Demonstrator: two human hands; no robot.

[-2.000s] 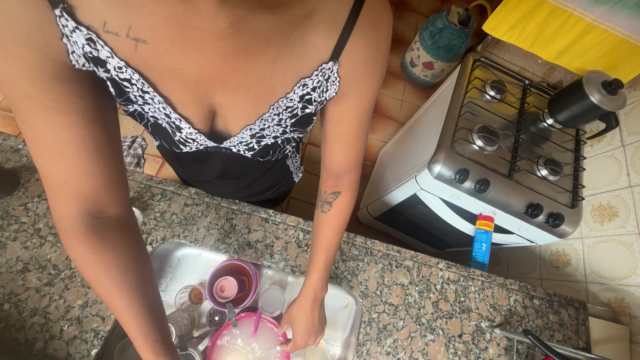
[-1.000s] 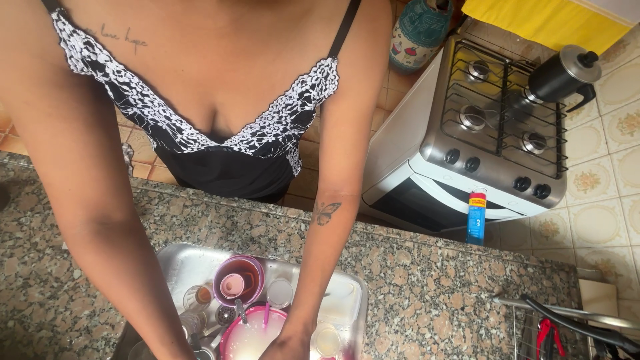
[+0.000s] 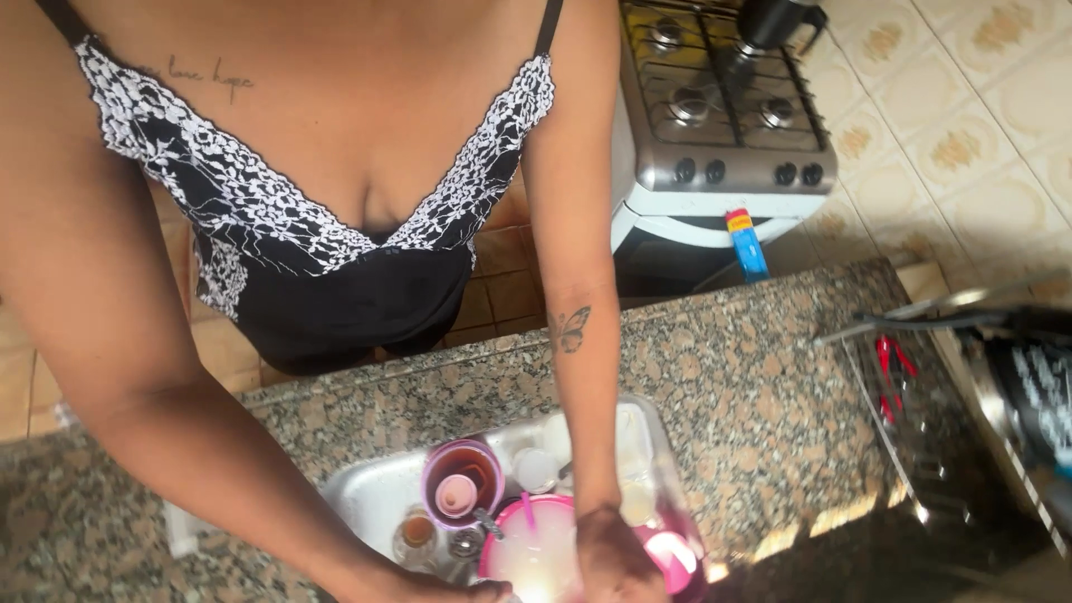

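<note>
Wrist and thumb of my right hand show at the bottom edge, beside a pink-rimmed bowl of cloudy liquid; its fingers are mostly cut off. My left hand reaches down over the bowl's right side, blurred, its fingertips hidden. Whether either hand grips something cannot be told. A purple stick-like piece lies across the bowl's rim. Around it in the metal sink are a purple container with a small pink cup inside, a glass jar, a clear glass and a pink item.
Speckled granite countertop surrounds the sink. At the right stands a metal rack with a red item and dark cookware. Beyond the counter are a gas stove, a black pot and a blue-and-red package by the oven handle.
Both hands stay low in the sink; my left hand now reaches over the bowl's right side. The view has shifted, showing more of the rack at the right.
</note>
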